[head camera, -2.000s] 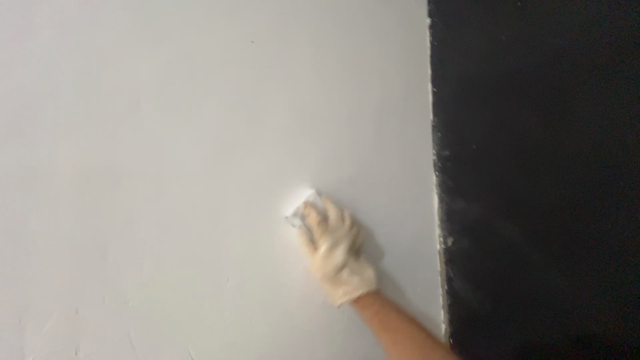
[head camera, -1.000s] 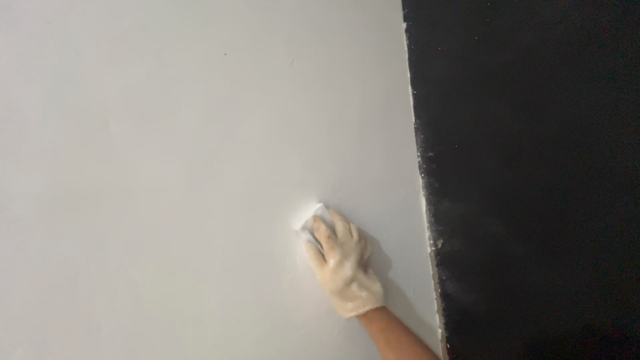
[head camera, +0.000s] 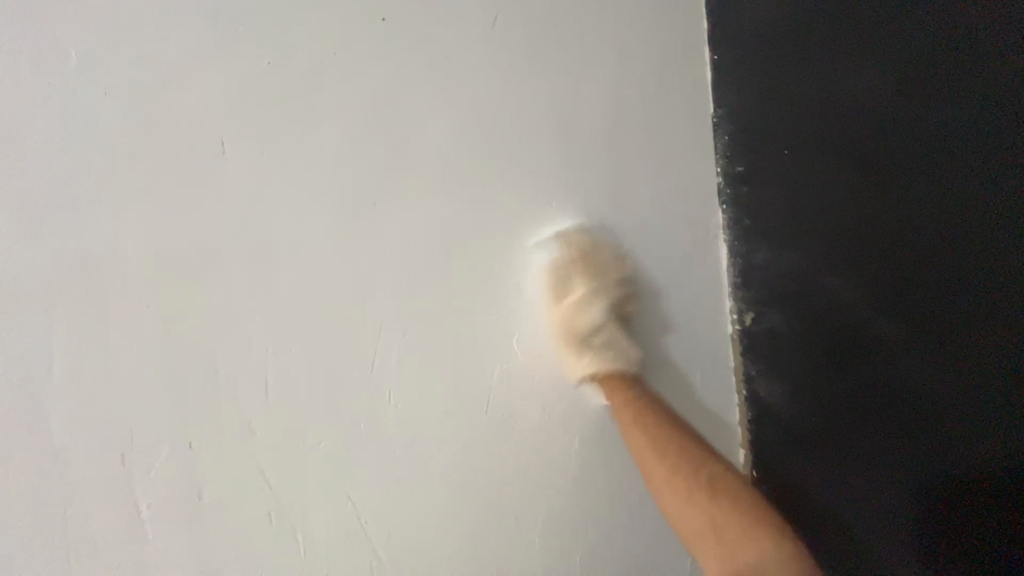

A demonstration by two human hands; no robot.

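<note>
My right hand (head camera: 594,300), in a thin cream-coloured glove, presses against a light grey wall surface (head camera: 280,264) right of the middle of the view. Motion blurs its fingers. Under the fingertips a pale edge of a small white pad or folded sheet (head camera: 558,230) shows; the rest of it is hidden by the hand, and its exact kind cannot be told. My bare forearm reaches in from the lower right. My left hand is out of view.
A black surface (head camera: 880,240) fills the right side. Between it and the grey runs a rough, chipped edge (head camera: 730,280) with white and greenish-brown flecks. Fine scratches and small raised marks (head camera: 376,348) show on the grey surface, mostly lower down.
My right hand stays on the grey surface with the white piece under its fingers. It is more blurred than before, and more of the forearm shows.
</note>
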